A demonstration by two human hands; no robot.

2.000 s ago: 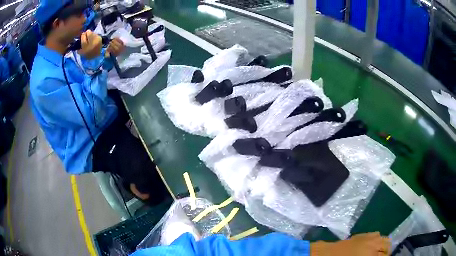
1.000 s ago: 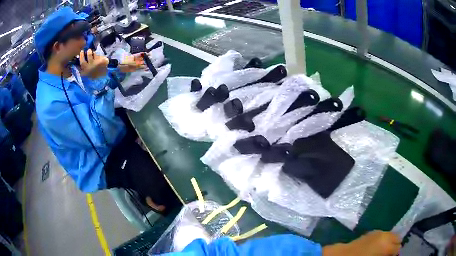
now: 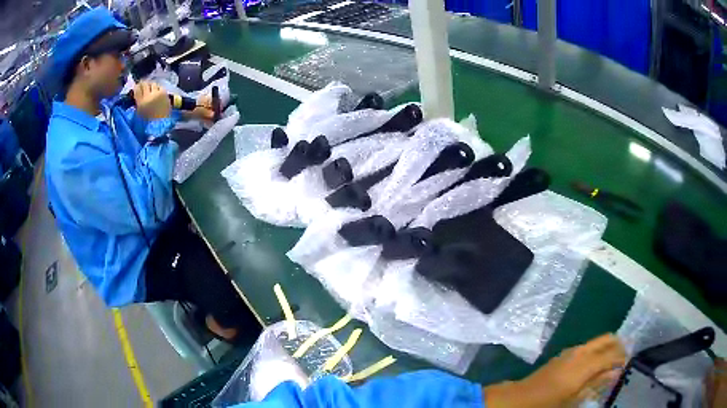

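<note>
My left hand (image 3: 570, 373) reaches in from the bottom, blurred, with its fingertips at the left edge of an armed frame (image 3: 638, 382) on bubble wrap at the lower right; whether it grips is unclear. The frame's black arm (image 3: 677, 347) points right. A skin-coloured sliver at the right rim, likely my right hand (image 3: 717, 386), is cut off. An assembled unit (image 3: 478, 259), a solid black square with arms, lies on bubble wrap (image 3: 550, 299) left of the frame. Several more wrapped units stand behind it, their rounded arms sticking out.
Yellow strips (image 3: 341, 351) stand on the rim of a clear plastic bag (image 3: 267, 362) at the near bench edge. A small tool (image 3: 610, 199) and dark cover panels (image 3: 692, 243) lie beyond the white strip. A white post (image 3: 433, 64) rises behind. A seated worker in blue (image 3: 111, 199) holds a corded tool.
The view has shifted, so the bench items sit further left. My left hand stays by the armed frame, and more of the frame shows. The neighbouring worker's tool now points toward their other hand.
</note>
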